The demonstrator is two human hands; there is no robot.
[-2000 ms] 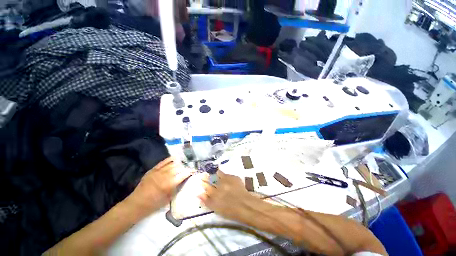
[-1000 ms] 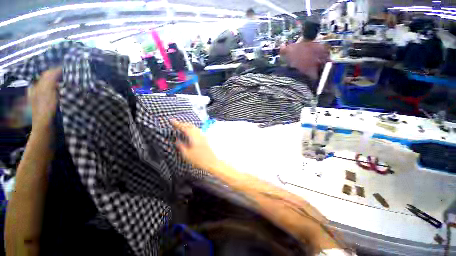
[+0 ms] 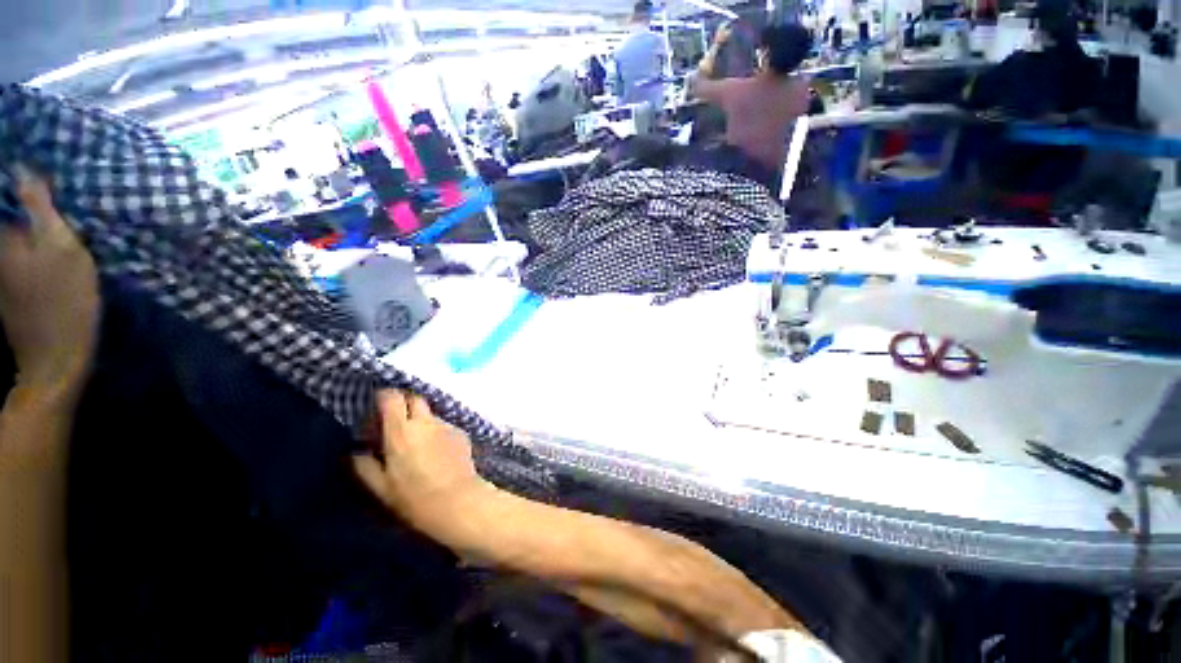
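A dark garment with black-and-white gingham fabric hangs stretched between my hands at the left, beside the white sewing table. My left hand is at the left edge, closed on the upper part of the gingham; its fingertips are partly hidden. My right hand grips the gingham edge lower down, near the table's front left. The dark side of the garment hangs below. The needle area of the sewing machine is right of my hands, with no fabric under it.
Red-handled scissors, brown pieces and thread snips lie on the machine bed. A gingham pile lies behind the table. A measuring tape runs along the front edge. A person is in the background.
The bunched gingham garment is now lower and drawn out diagonally between my hands. My right hand has moved down and slightly left; my left hand has moved left. The view has shifted slightly.
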